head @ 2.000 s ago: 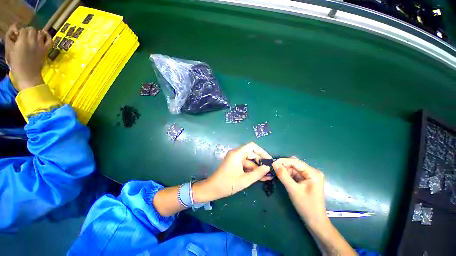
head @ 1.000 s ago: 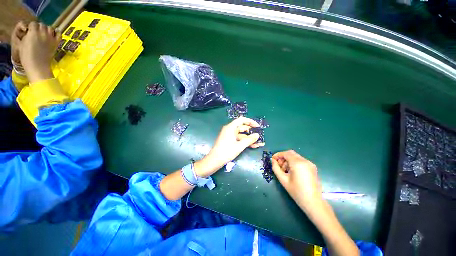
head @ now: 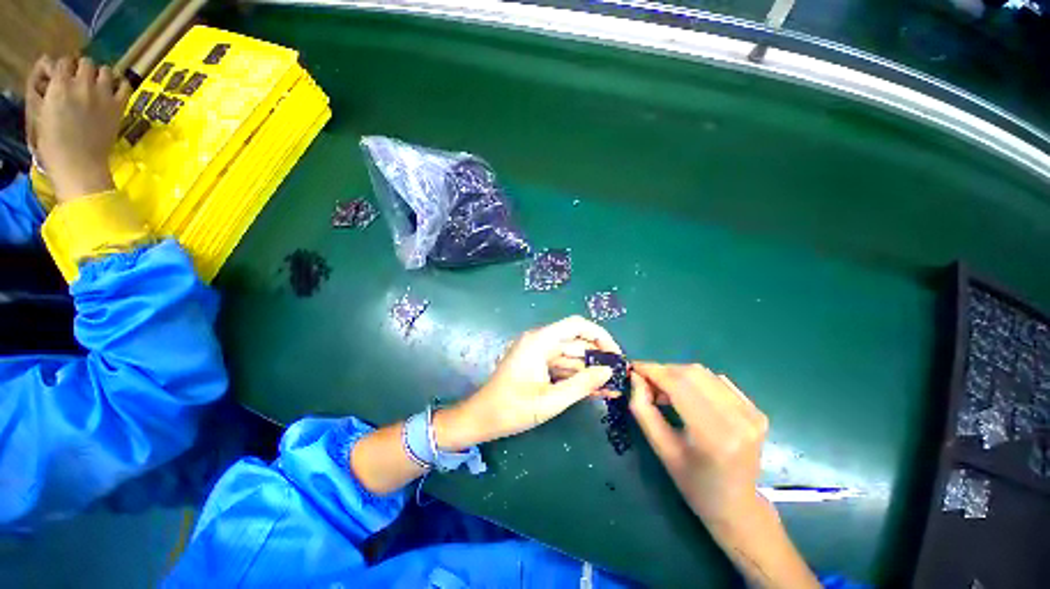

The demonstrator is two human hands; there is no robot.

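Note:
My left hand (head: 547, 380) holds a small dark square frame (head: 607, 368) between thumb and fingers. My right hand (head: 700, 431) is at the frame's right edge with thumb and forefinger pinched together. Whether a tiny part is between those fingertips is too small to tell. A loose pile of small black parts (head: 618, 428) lies on the green bench just below the frame, partly covered by it. Single square frames lie behind my hands, one (head: 605, 305) close by, one (head: 548, 269) beside the bag and one (head: 408, 312) to the left.
A clear bag of black parts (head: 466, 213) lies behind. Tweezers (head: 812, 494) lie right. A black tray (head: 953, 454) holds squares at the right edge. Another person's hand (head: 78, 124) is at stacked yellow trays (head: 219, 138). A second black pile (head: 306, 272) lies left.
My left hand has come back towards me with the frame, away from the squares behind. My right hand has left the pile and come up to the frame's edge.

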